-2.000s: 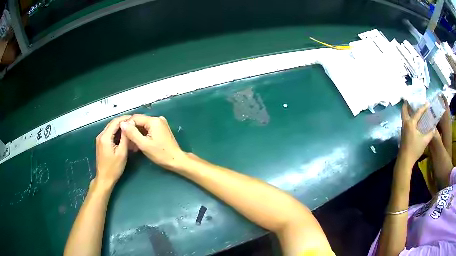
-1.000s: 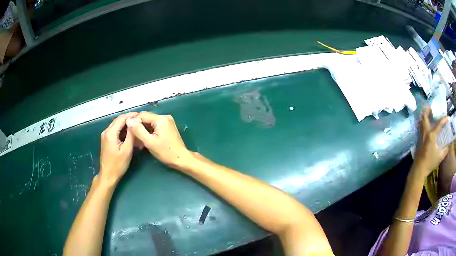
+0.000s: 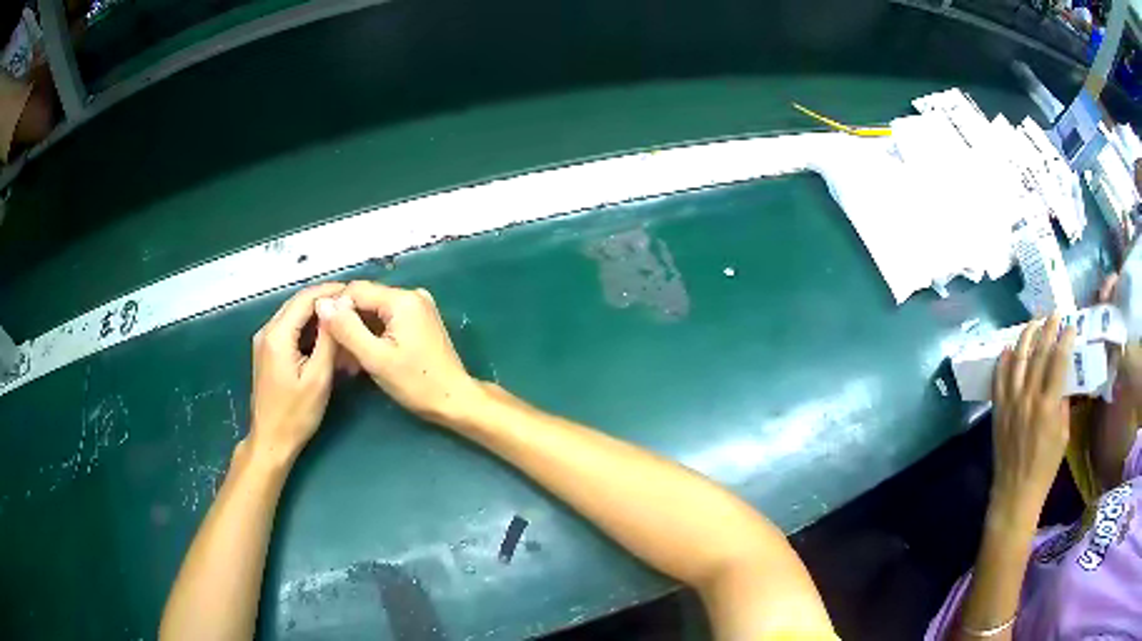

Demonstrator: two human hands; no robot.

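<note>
My left hand [image 3: 291, 376] and my right hand [image 3: 398, 348] rest together over the green bench [image 3: 564, 413], left of the middle. Their fingertips and thumbs touch each other. No object shows between them, but the inner side of the fingers is hidden. A small dark scrap [image 3: 512, 538] lies on the bench below my right forearm.
At the right a neighbouring person's hand [image 3: 1034, 388] holds a white product box [image 3: 983, 366] at the bench edge. Behind it lies a pile of white papers [image 3: 920, 200] with a yellow strip [image 3: 837, 124]. A white edge strip [image 3: 526, 203] runs beside the green conveyor belt [image 3: 476, 125].
My hands keep the same pose. The neighbouring person's hand has come back over the bench edge, and a white box now shows lengthwise in it.
</note>
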